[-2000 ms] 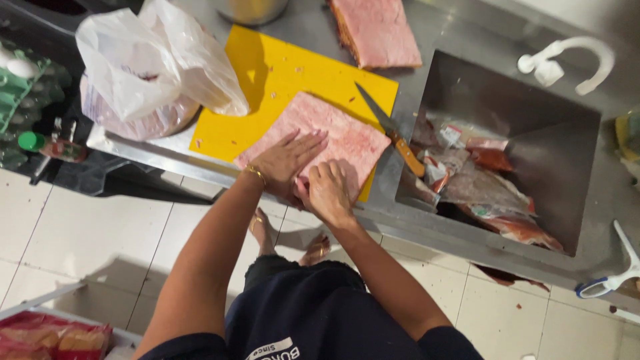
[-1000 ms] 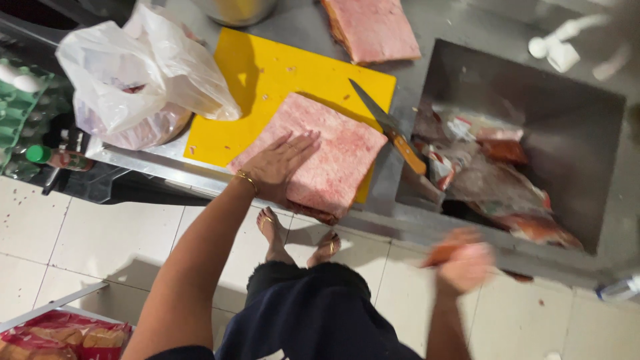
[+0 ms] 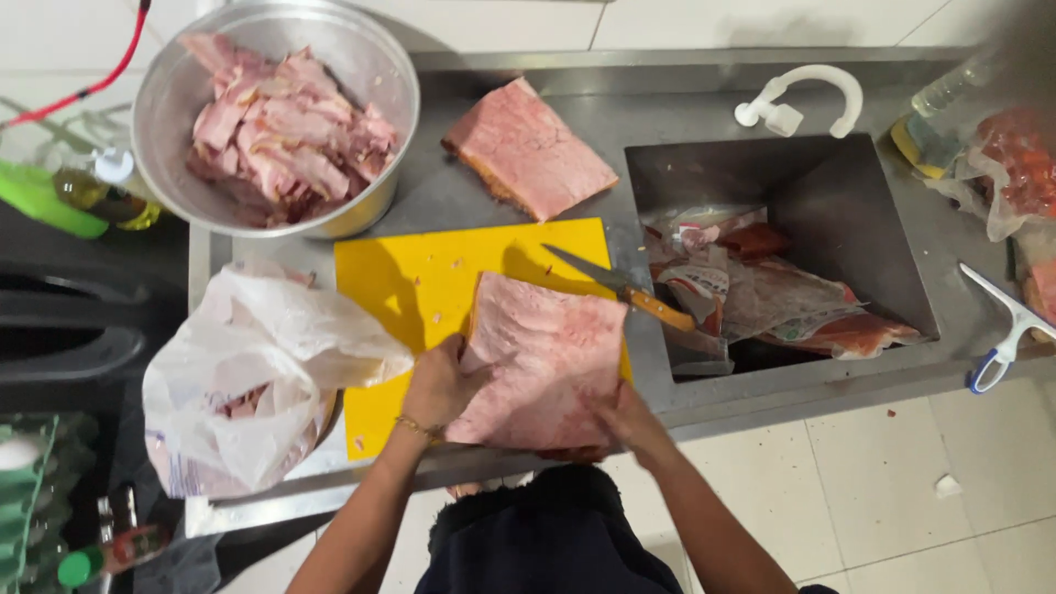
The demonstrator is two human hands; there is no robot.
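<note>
A slab of raw meat [image 3: 544,363] lies on the yellow cutting board [image 3: 379,289], its near edge overhanging the board. My left hand [image 3: 441,384] grips its left edge, thumb on top, fingers partly hidden. At the lower right edge my right hand [image 3: 627,417] holds it too, fingertips partly out of sight. A knife with a wooden handle [image 3: 660,309] rests across the board's right edge, blade pointing up-left. Behind the board lies a second meat slab [image 3: 536,153] on the steel counter. Sliced meat [image 3: 280,132] fills a large metal pot [image 3: 404,107].
Left of the board stands a white plastic bag [image 3: 247,371] with meat inside. The sink [image 3: 825,190] at right holds opened plastic packaging [image 3: 792,301], below a white faucet [image 3: 825,74]. A white and blue peeler-like tool [image 3: 1002,330] lies on the right counter edge.
My right hand, off to the right with a reddish piece a second ago, is back at the slab without it. My left hand has moved from the slab's top to its left edge. The view has shifted.
</note>
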